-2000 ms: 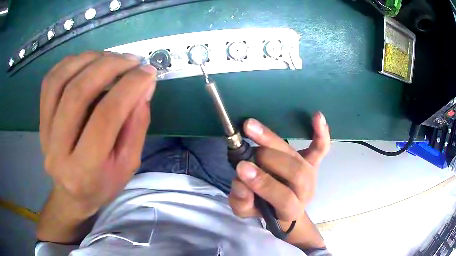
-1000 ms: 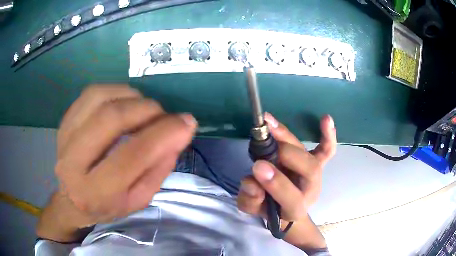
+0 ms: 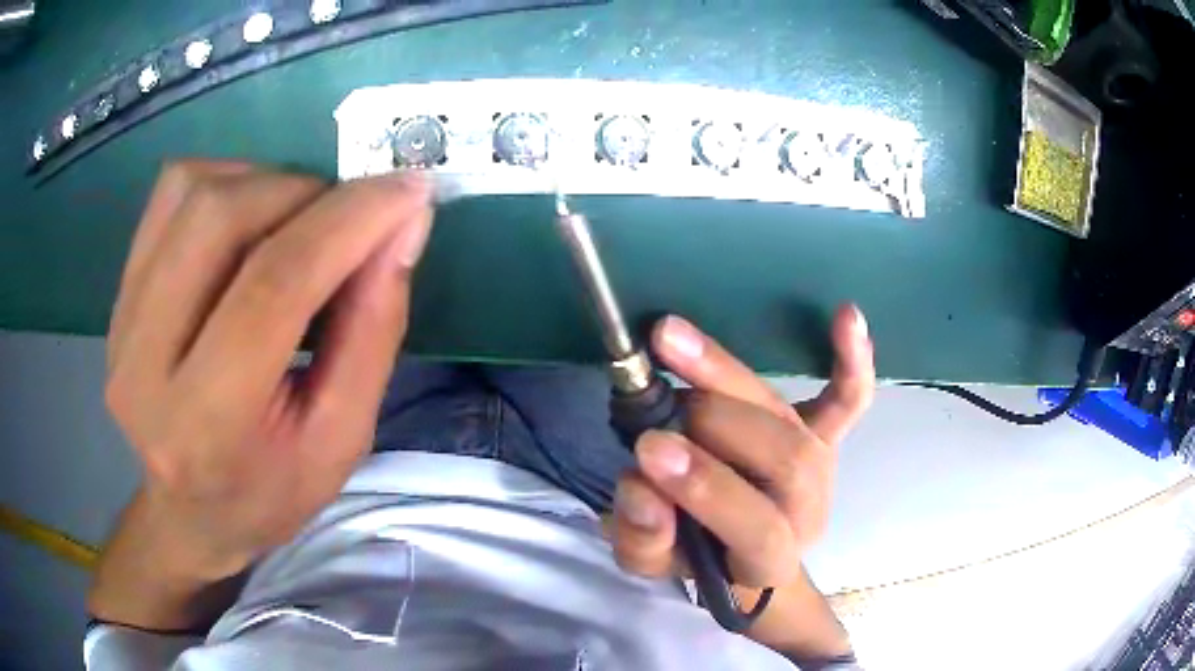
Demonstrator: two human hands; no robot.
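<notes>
A white strip [image 3: 570,173] with several dark-ringed round parts lies on the green mat. My right hand [image 3: 734,452] holds a soldering iron [image 3: 599,291] like a pen. Its thin tip is at the strip's lower edge, just below and right of the second round part [image 3: 523,139] from the left. My left hand [image 3: 256,321] is at the strip's lower left edge, with thumb and finger pinched. A faint, blurred pale streak, likely solder wire [image 3: 478,185], runs right from the fingertips towards the iron tip. Whether tip and wire touch is unclear.
A long dark strip [image 3: 174,80] with small white discs lies behind at upper left. A small tray with a yellow sponge [image 3: 1052,176] is at the right, beside black equipment and a green part [image 3: 1051,29]. A blue plastic piece [image 3: 1114,426] and a black cable [image 3: 1016,414] are at the bench edge.
The white strip shifted right between the two earlier frames. Since the last one, my left hand has moved up to it, and the iron tip has moved left from the third round part.
</notes>
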